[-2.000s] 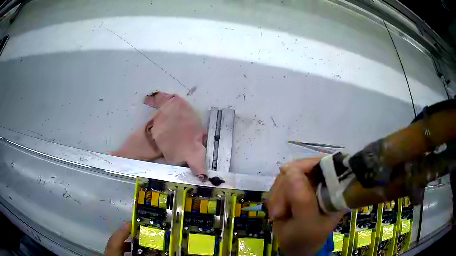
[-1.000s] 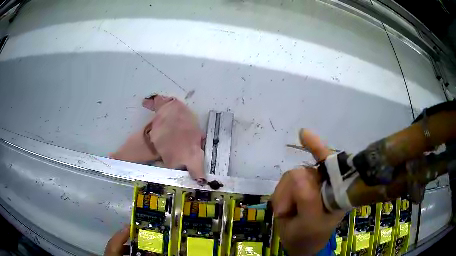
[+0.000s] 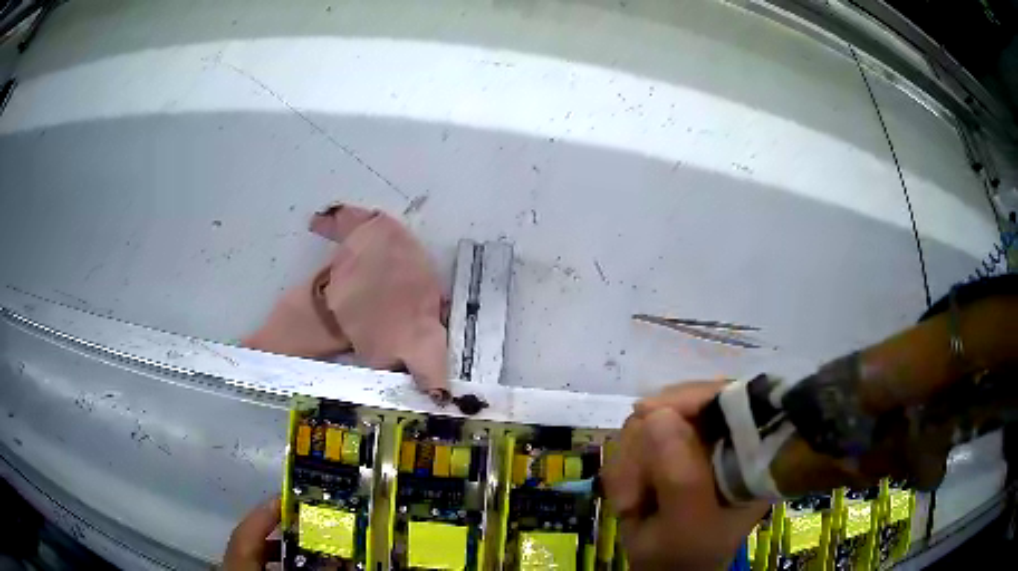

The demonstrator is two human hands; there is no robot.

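Observation:
My right hand point(image 3: 673, 480) is closed around the lower end of the tan-brown glue gun point(image 3: 871, 413), which has white tape near the grip. The gun's pale-blue nozzle point(image 3: 573, 486) points left over the third power-supply board point(image 3: 544, 513), by its small orange-yellow blocks. The boards stand in a row with yellow edges and bright yellow transformers point(image 3: 437, 545). My left hand point(image 3: 255, 538) is at the left end of the row, mostly cut off or hidden; its fingers touch the end board's edge point(image 3: 290, 491), and its hold cannot be made out.
A pale metal rail point(image 3: 335, 378) runs beyond the boards. A crumpled pink cloth point(image 3: 385, 292) lies against it, beside a slotted metal bracket point(image 3: 481, 312) with a dark knob point(image 3: 470, 404). Silver tweezers point(image 3: 701, 330) lie on the bench point(image 3: 536, 145). A blue coiled cord point(image 3: 991, 263) shows at right.
My right thumb, raised over the tweezers one second ago, is back down on the gun. The boards and left hand appear slightly further left. The tweezers show fully now.

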